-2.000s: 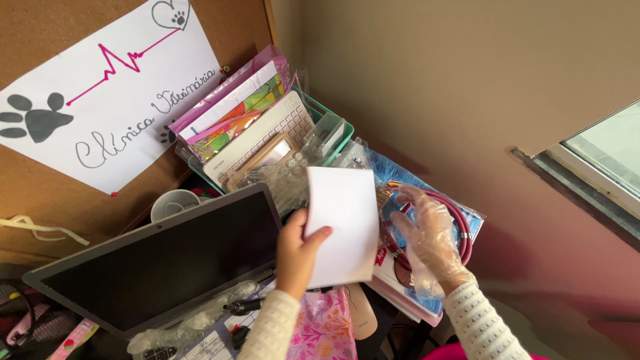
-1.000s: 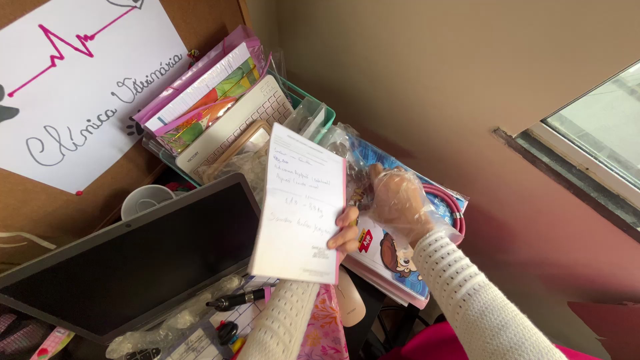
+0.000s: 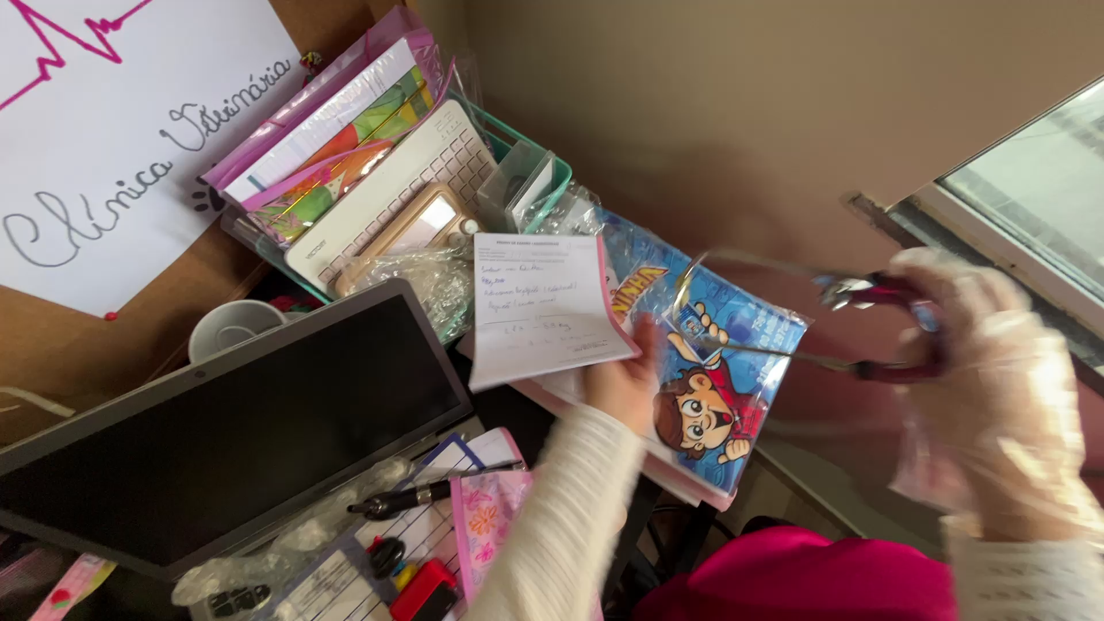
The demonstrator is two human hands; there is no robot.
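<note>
My left hand (image 3: 628,375), bare and partly blurred, holds a handwritten paper pad (image 3: 543,302) by its lower right edge. My right hand (image 3: 992,388), in a clear plastic glove, grips a stethoscope (image 3: 906,371) by its dark red tubing and lifts it at the right. The stethoscope's metal ear tubes point left, over a blue illustrated book (image 3: 759,362) with a cartoon child on its cover. Motion blur hides the right fingertips.
A laptop (image 3: 216,431) stands at lower left, with a white cup (image 3: 235,332) behind it. A teal basket (image 3: 552,164) holds a white keyboard (image 3: 397,190), folders and plastic wrap. A black pen (image 3: 401,500) and a pink floral case (image 3: 487,517) lie in front. A window frame (image 3: 966,207) is at right.
My right hand has lifted the stethoscope off the blue book and moved it right. The pad showed a blank side two seconds ago; now its written side shows.
</note>
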